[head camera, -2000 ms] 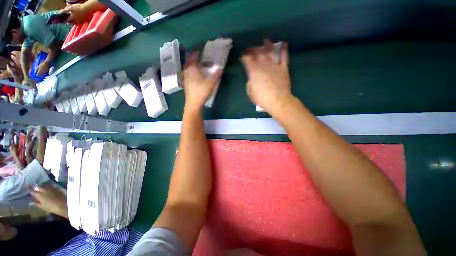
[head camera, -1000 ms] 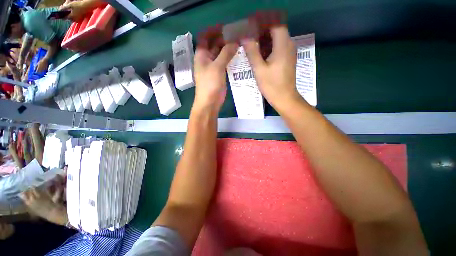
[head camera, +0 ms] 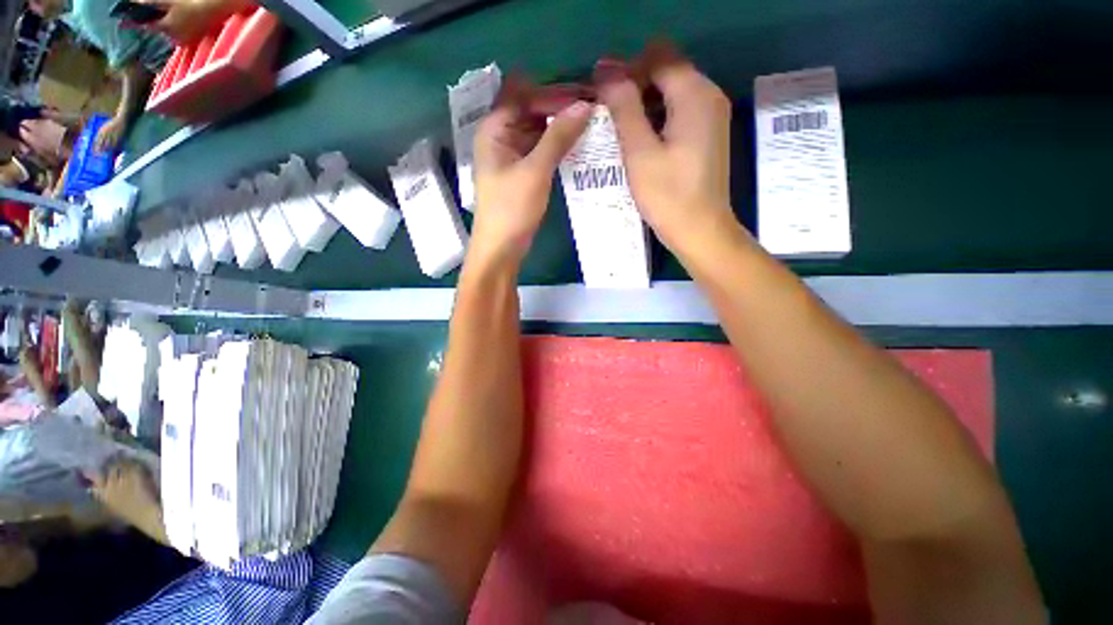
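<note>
A slim white printed carton (head camera: 602, 202) with a barcode lies on the green belt, its near end at the pale guide rail. My left hand (head camera: 522, 153) and my right hand (head camera: 671, 147) grip its far end between the fingertips. The end flap is mostly hidden under my fingers. A closed white carton (head camera: 801, 165) with a square end lies to the right of my right hand. Another carton (head camera: 474, 110) with a ragged open far end lies just left of my left hand, partly hidden by it. A tilted carton (head camera: 428, 214) lies further left.
More open cartons (head camera: 293, 217) stand in a row at left on the green belt (head camera: 952, 183). A pale rail (head camera: 928, 300) edges the belt. A red mat (head camera: 659, 488) lies under my forearms. A stack of white blanks (head camera: 250, 452), a metal bracket (head camera: 147, 283) and a red tray (head camera: 220, 67) are at left.
The cartons at left and right have shifted rightward. The right-hand carton now shows whole, clear of my right hand. My hands stay at the middle carton's far end.
</note>
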